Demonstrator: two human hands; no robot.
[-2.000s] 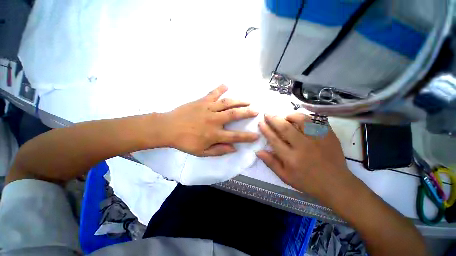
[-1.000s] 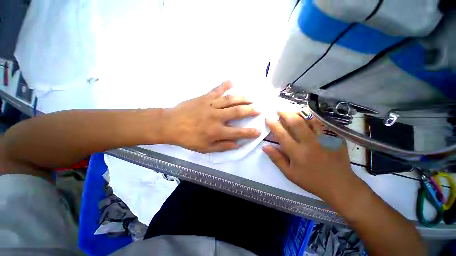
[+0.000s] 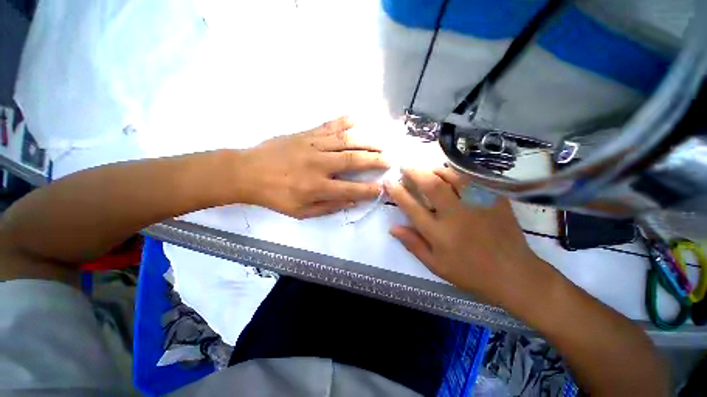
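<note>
A white fabric panel (image 3: 363,208) lies under my hands and merges with the bright white table; its curved edge shows between them. My left hand (image 3: 310,172) lies flat on it, palm down, fingers spread, gripping nothing. My right hand (image 3: 457,225) rests at its right edge, fingertips on the cloth close to my left fingertips; whether it pinches the cloth is hidden. The white sewing machine (image 3: 512,85) with a blue stripe stands at the upper right. Its needle area is just beyond my right fingers, blurred by glare.
A flat black rectangle, maybe a phone (image 3: 595,231), and green and yellow handled scissors (image 3: 668,291) lie at the right. A measuring scale (image 3: 333,273) runs along the front edge. Below are a blue crate (image 3: 146,326) with grey pieces and a hanging white cloth (image 3: 217,288).
The curved panel part that hung over the front edge has drawn back onto the table under my hands. Both hands stay close together near the needle. The machine's apparent position shifts with the camera.
</note>
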